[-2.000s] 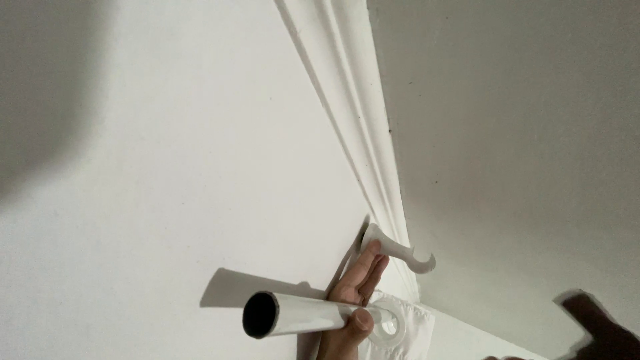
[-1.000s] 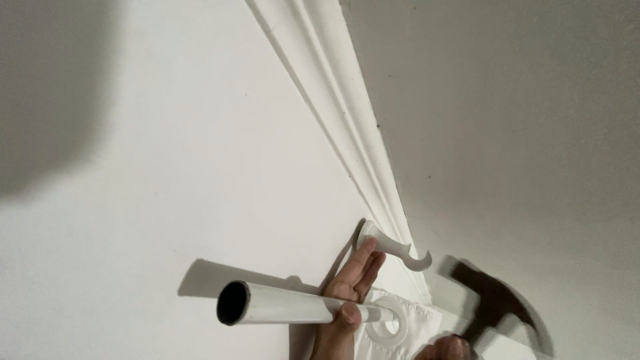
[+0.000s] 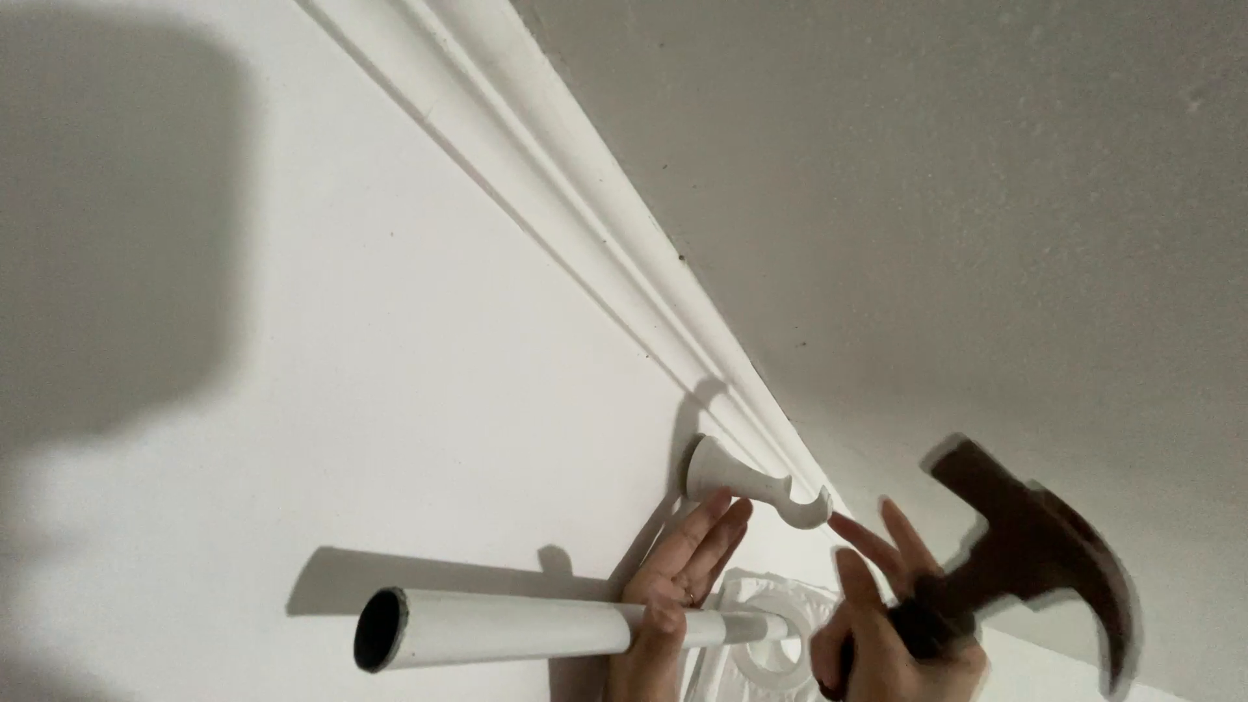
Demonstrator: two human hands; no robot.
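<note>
My left hand [image 3: 668,595] holds a white curtain rod [image 3: 517,626] near the wall, thumb over the rod. Its fingertips touch the base of a white curtain rod bracket [image 3: 746,478], which stands out from the wall below the moulding. The rod's open end points left; it lies below the bracket, not in its hook. My right hand [image 3: 897,624] grips a dark claw hammer [image 3: 1024,541] by the handle just under the head, with some fingers extended and one fingertip at or near the bracket's hooked end. A white curtain ring [image 3: 775,663] surrounds the rod beside my left hand.
White moulding [image 3: 585,224] runs diagonally between the white wall [image 3: 439,341] and the grey ceiling [image 3: 926,244]. White curtain fabric [image 3: 717,673] hangs behind the ring. A large shadow falls on the wall at the left.
The hammer and my right hand have come up from the lower right toward the bracket. My left hand still holds the rod, with its fingers at the bracket's base.
</note>
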